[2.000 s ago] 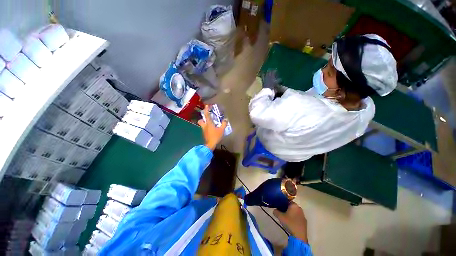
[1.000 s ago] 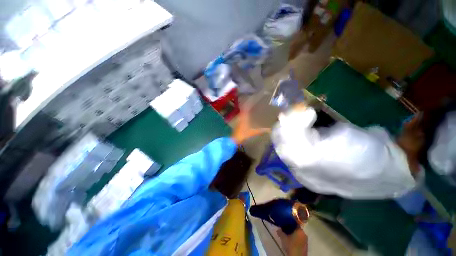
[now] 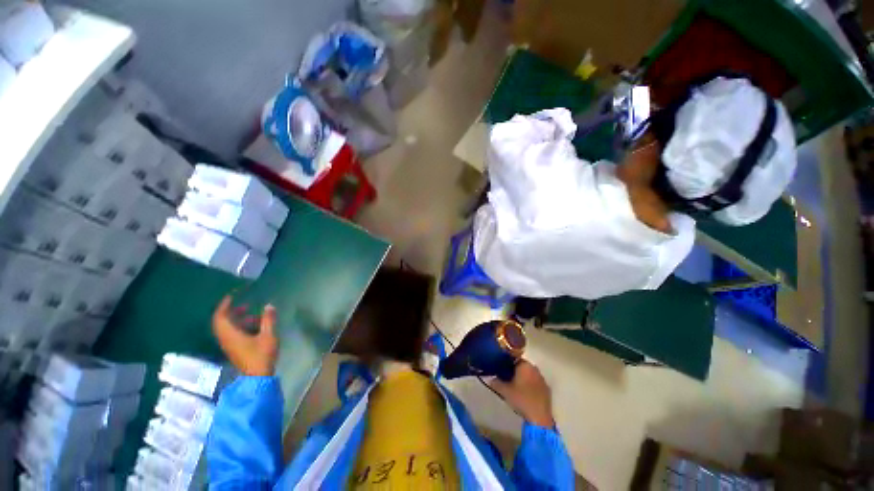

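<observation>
My right hand (image 3: 526, 392) grips the dark-blue hair dryer (image 3: 484, 351) by its handle, low in front of my body. Its copper-coloured ring faces away to the upper right and its nozzle points left. My left hand (image 3: 247, 335) is empty over the green table, fingers apart, just above a row of wrapped white boxes (image 3: 179, 418). A small stack of wrapped boxes (image 3: 223, 221) lies farther back on the table. The coworker in white (image 3: 580, 216) has a small shiny box (image 3: 630, 109) near the face.
A taller pile of boxes (image 3: 79, 419) stands at the table's left. A white shelf (image 3: 67, 81) hangs over stacked box ends. Beyond the table stand a red stand (image 3: 356, 182) with a round blue-white item and bags. A blue stool (image 3: 467, 269) and carton (image 3: 704, 470) are on the floor.
My left hand held a box out towards the coworker; it has let go and moved back over the table, empty. The coworker has turned away with a box. The dryer stays in my right hand.
</observation>
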